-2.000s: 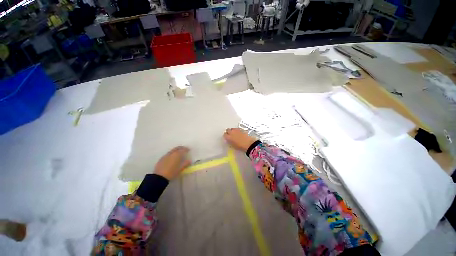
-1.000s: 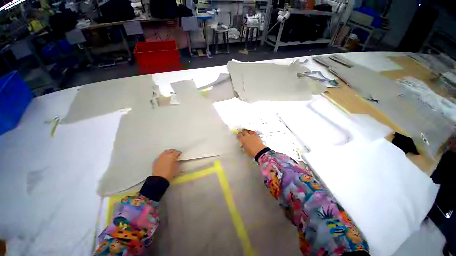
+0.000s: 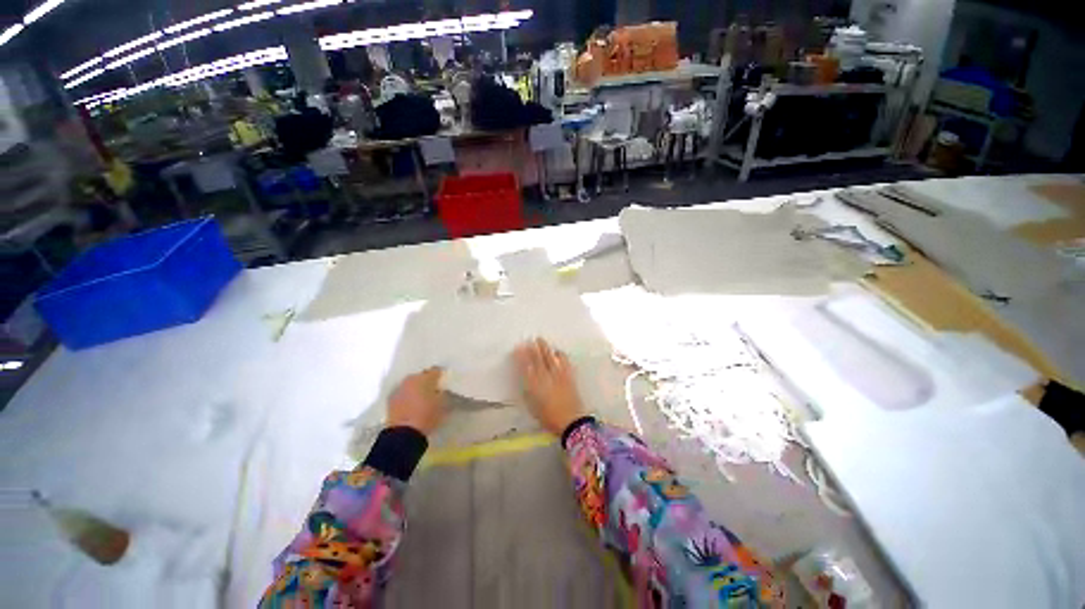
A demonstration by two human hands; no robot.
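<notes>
A grey-beige sheet (image 3: pixel 476 339) lies on the white-covered table in front of me. Its near edge is lifted a little between my hands, with a dark gap under it. My left hand (image 3: pixel 416 402) holds this near edge between thumb and fingers. My right hand (image 3: pixel 547 381) lies on the sheet with its fingers spread forward. Yellow tape (image 3: pixel 494 450) runs across just nearer than the sheet edge, over another grey-beige layer (image 3: pixel 476 523) below my hands.
A bottle with brownish contents (image 3: pixel 95 535) lies at the left. A blue crate (image 3: pixel 143 283) stands at the far left edge, and a red crate (image 3: pixel 480 205) beyond the table. White strips (image 3: pixel 720 399) lie tangled at right beside white sheets (image 3: pixel 952 464). Another grey-beige piece (image 3: pixel 726 250) lies behind.
My right hand has moved from beside the yellow tape corner onto the sheet, closer to my left hand. My left hand stays at the sheet's near edge. The view has tilted up.
</notes>
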